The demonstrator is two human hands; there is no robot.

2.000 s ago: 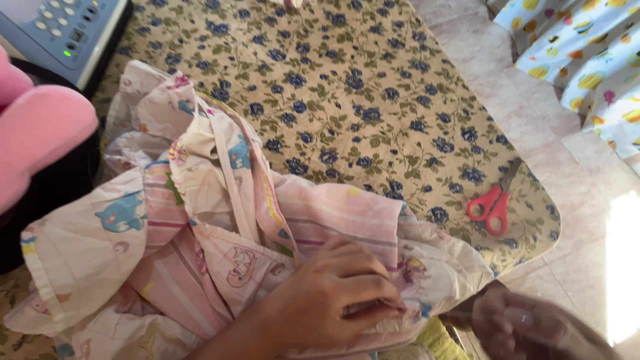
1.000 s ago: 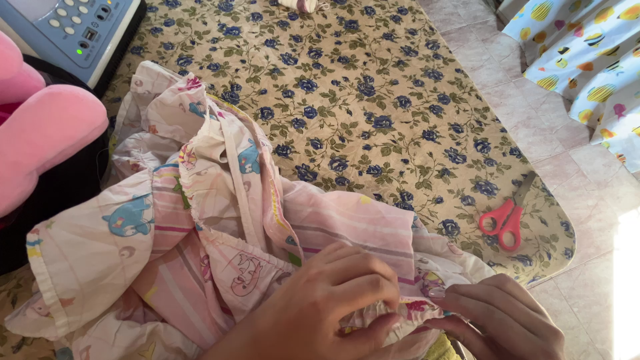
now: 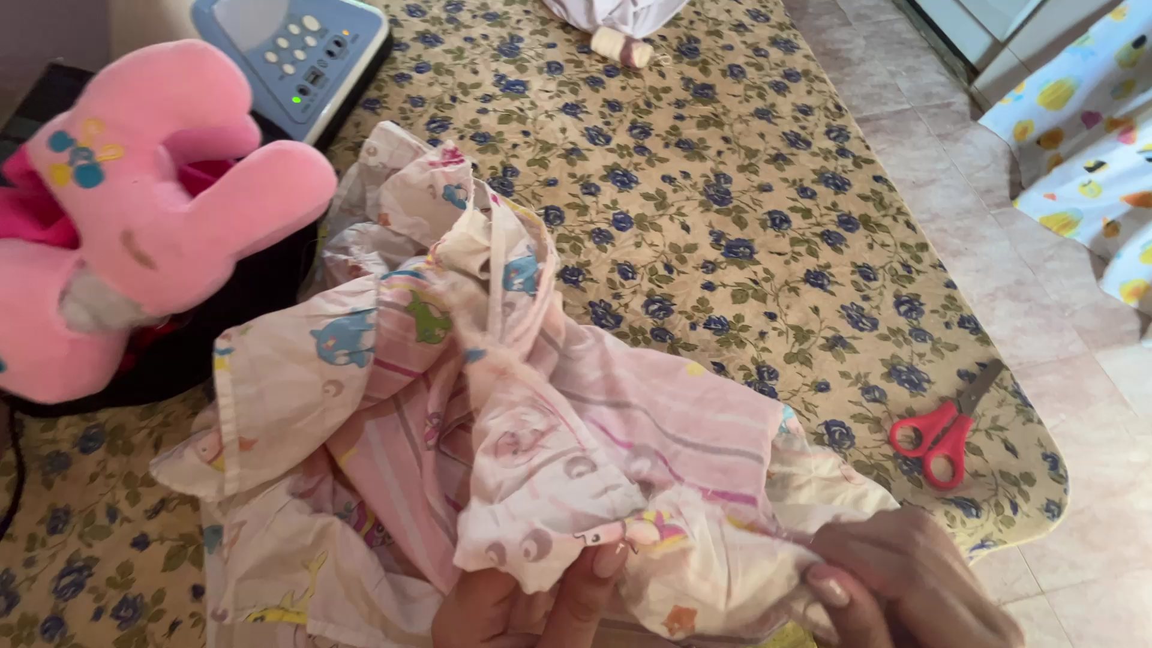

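Note:
A heap of pink striped and white printed fabric (image 3: 666, 396) with cartoon figures lies on a table under a floral tablecloth (image 3: 720, 225). At the bottom centre my left hand (image 3: 531, 603) pinches an edge of the white printed part between thumb and fingers. To its right my right hand (image 3: 900, 576), partly blurred, grips the same fabric near the table's front edge, thumb on top. A stretch of the cloth runs between both hands. Red-handled scissors (image 3: 943, 441) lie on the tablecloth above and right of my right hand, blades pointing up and right.
A pink plush toy (image 3: 171, 198) sits on a black item at the left. Behind it stands a blue and white device (image 3: 306, 63) with buttons. A thread spool (image 3: 621, 48) lies by white cloth (image 3: 612, 11) at the back. A patterned curtain (image 3: 1080, 162) hangs at the right over floor tiles.
My left hand has moved down and now holds up a white printed edge. My right hand has stayed at the fabric's right end. The view has shifted, showing more of the plush toy.

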